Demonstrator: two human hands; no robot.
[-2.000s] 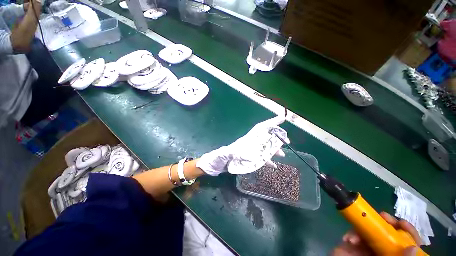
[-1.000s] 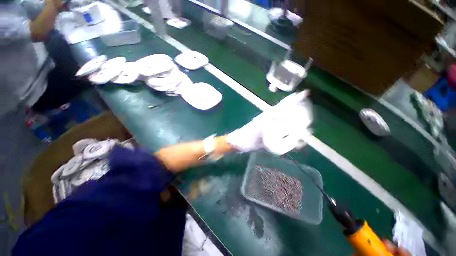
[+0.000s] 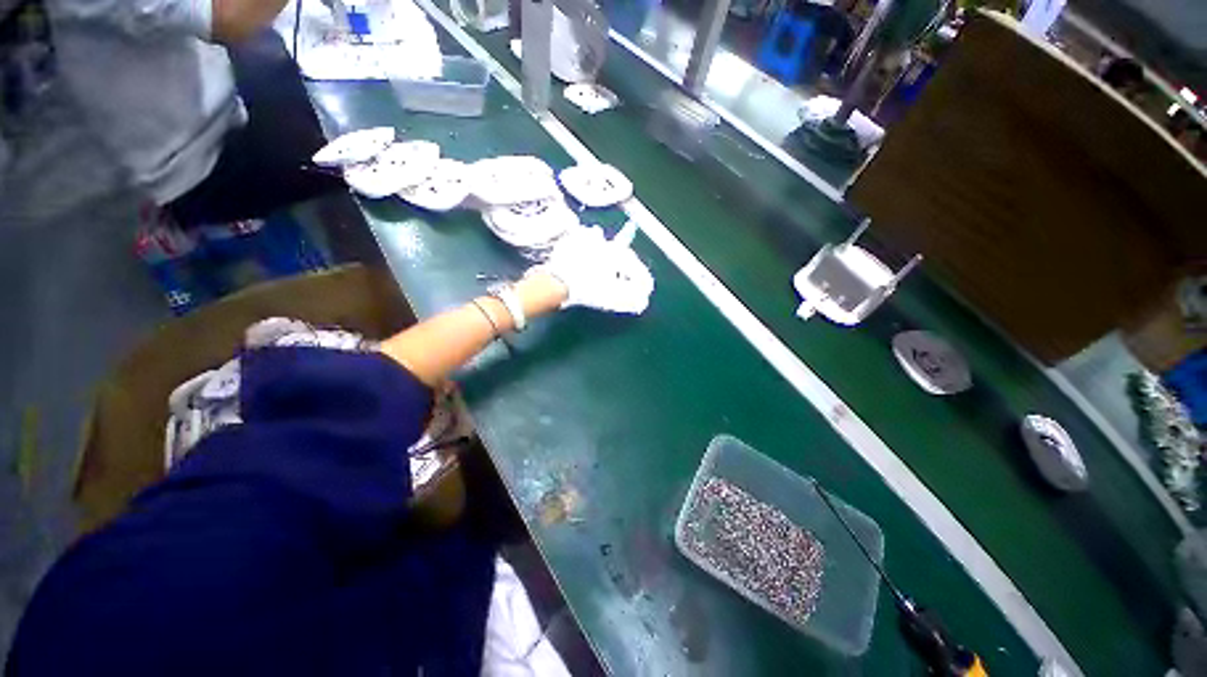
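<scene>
My left hand (image 3: 598, 271), in a white glove, is at the near right end of the plate pile. It is over a white base plate (image 3: 633, 288); glove and plate blend, so I cannot tell whether the fingers grip it. More base plates (image 3: 514, 181) lie overlapping on the bench. The electric screwdriver (image 3: 977, 665) is cut off at the bottom right edge, its long dark bit over the clear screw tray (image 3: 867, 622). Screws (image 3: 761, 549) are heaped in the tray. My right hand is out of the picture.
Beyond the pale rail (image 3: 847, 421), the green belt carries a housing with posts (image 3: 847, 284) and plates (image 3: 931, 361), (image 3: 1055, 450). A carton (image 3: 113, 443) of plates is beside my lap. Another worker (image 3: 146, 99) sits upper left. A brown cardboard sheet (image 3: 1046, 199) stands beyond.
My left hand has moved from the screwdriver tip, past the rail, back to the plate pile. A further plate now lies on the belt beside the housing. The view has shifted and my right hand has left it.
</scene>
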